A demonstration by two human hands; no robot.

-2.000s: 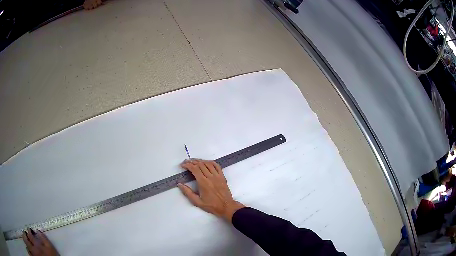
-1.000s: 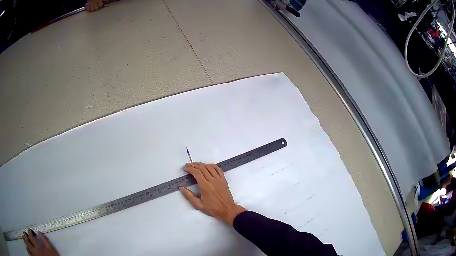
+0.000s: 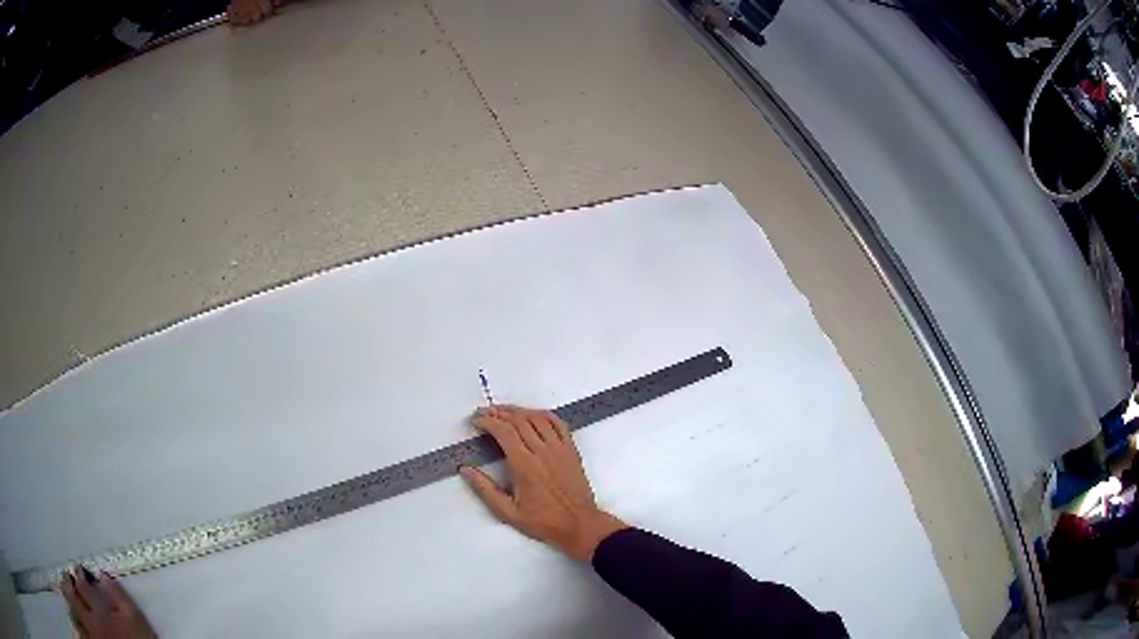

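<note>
A long steel rule (image 3: 375, 483) lies slantwise on a large white sheet (image 3: 375, 337), its holed end at the right and its brighter end at the lower left. My right hand (image 3: 540, 481) lies across the rule right of its middle, thumb on the near side and fingers over it. A thin pen (image 3: 485, 385) with a blue end sticks out beyond those fingertips; the rest is hidden. My left hand (image 3: 109, 608), cut off by the bottom edge, has its fingertips on the rule's left end. Faint short lines mark the sheet right of my right hand.
The beige tabletop (image 3: 312, 162) extends beyond the sheet, with a dotted line across it. A metal rail (image 3: 924, 327) curves along its right side, with grey sheet material (image 3: 987, 250) beyond. Another person's hand (image 3: 250, 11) is at the far left edge. Clutter and a pale looped cord are at right.
The whole view has shifted slightly, so things appear a little farther right and lower. Both hands keep their places on the rule, and the rule shows no clear movement on the sheet.
</note>
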